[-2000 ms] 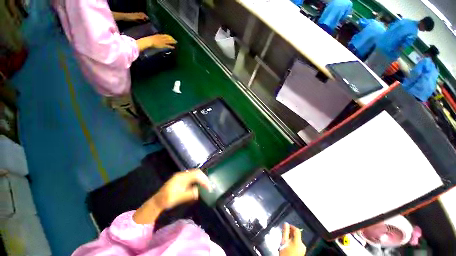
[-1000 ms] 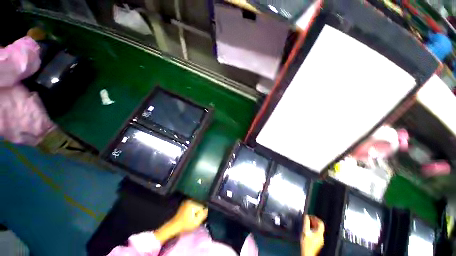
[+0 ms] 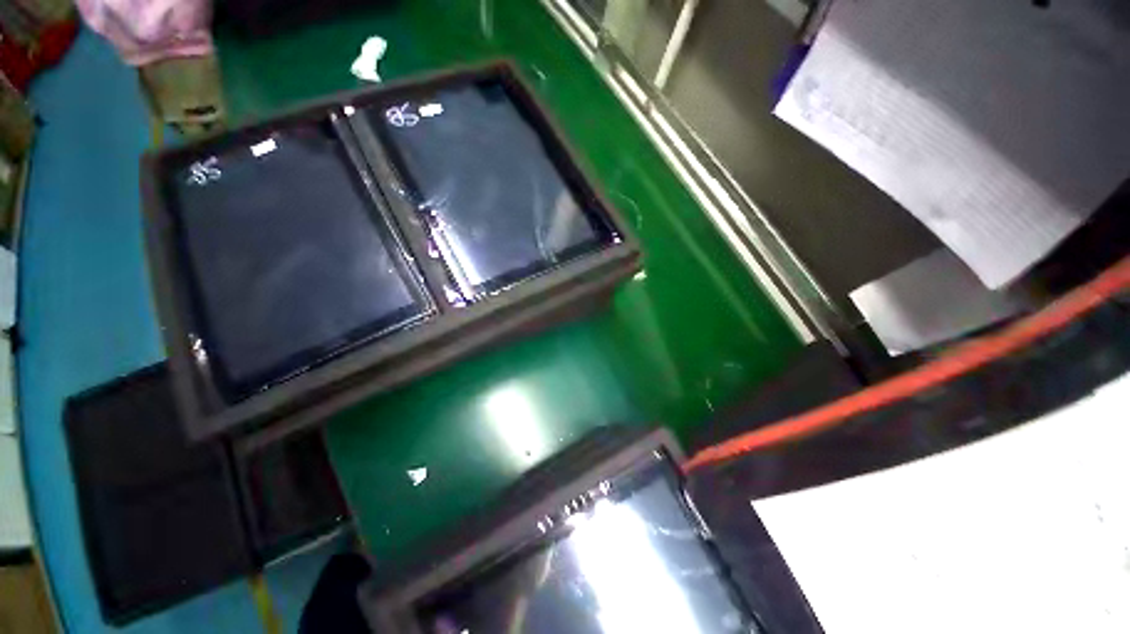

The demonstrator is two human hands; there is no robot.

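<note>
A black foam tray [image 3: 545, 297] lies on the green bench with two glossy black screens side by side in it. The left screen [image 3: 291, 254] and the right screen [image 3: 490, 186] each have small white marks near the top edge. A second tray [image 3: 496, 545] is nearer, at the bottom centre, cut off by the picture's edge. The screen in it [image 3: 620, 576] shows a bright white reflection. Neither of my hands is in the picture.
A bright white panel [image 3: 967, 520] with an orange-red edge stands at the right. Pale paper sheets [image 3: 942, 149] hang behind the bench. A dark tray [image 3: 155, 495] is at the lower left, above the blue floor. A person's pink sleeve [image 3: 149, 25] shows at the top left.
The view has moved closer to the trays and turned. Both my hands have gone out of the picture. The nearer tray is now mostly cut off.
</note>
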